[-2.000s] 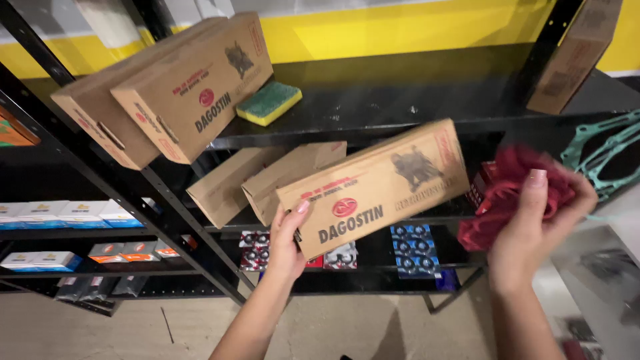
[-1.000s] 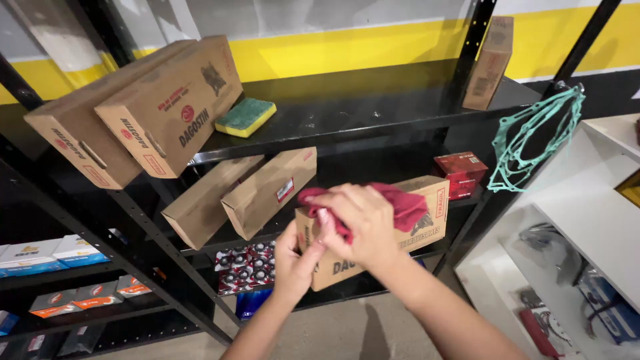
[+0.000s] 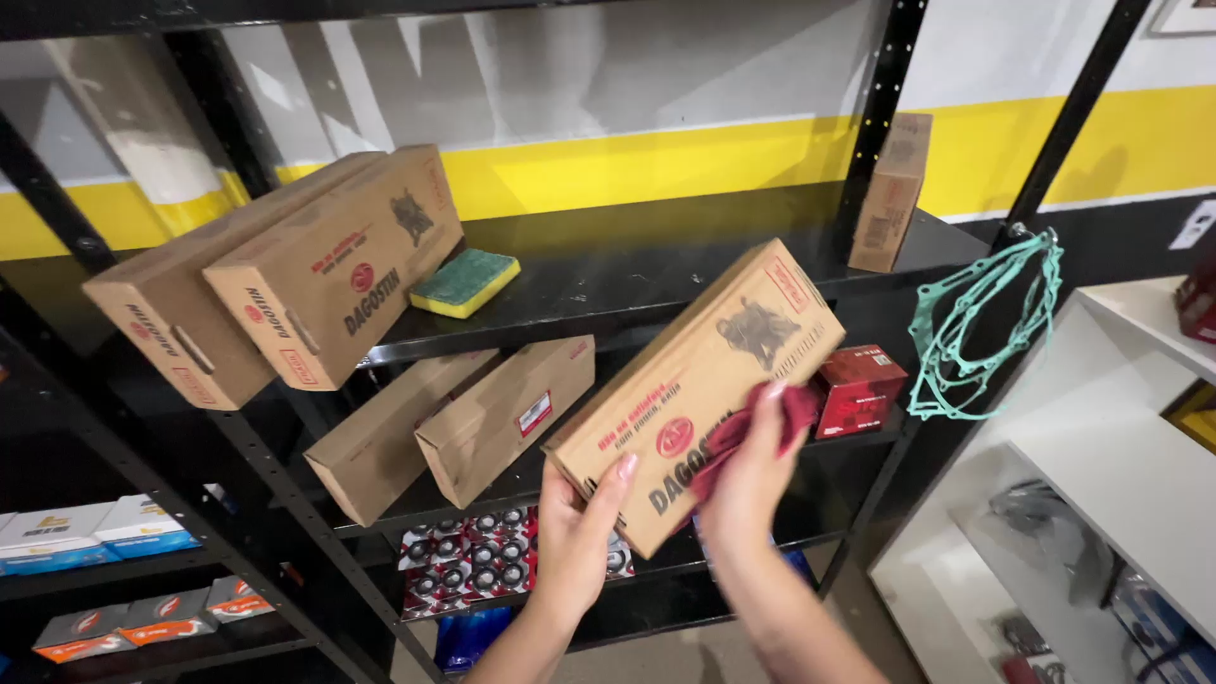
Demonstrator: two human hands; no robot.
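Observation:
A long brown Dagostin cardboard box (image 3: 698, 380) is tilted in front of the shelves, its printed broad face toward me. My left hand (image 3: 581, 532) grips its lower left end, thumb on the printed face. Bunched in my right hand (image 3: 750, 475) is a dark red cloth (image 3: 727, 446), which lies against the box's lower right part and covers some of the lettering. Two similar boxes, one nearer (image 3: 332, 275) and one behind it (image 3: 180, 313), stand on the upper shelf beside a green and yellow sponge (image 3: 465, 282).
The black metal shelf (image 3: 589, 261) holds another upright carton (image 3: 891, 195) at right. Below are two plain cartons (image 3: 513, 418), a red box (image 3: 860, 389) and blister-packed round parts (image 3: 475, 560). Green gaskets (image 3: 988, 323) hang at the shelf's right end, beside a white cabinet (image 3: 1111, 475).
Two seconds ago the cloth was off to the right of the box; it now lies against the printed face. The box has become more steeply tilted since a second ago.

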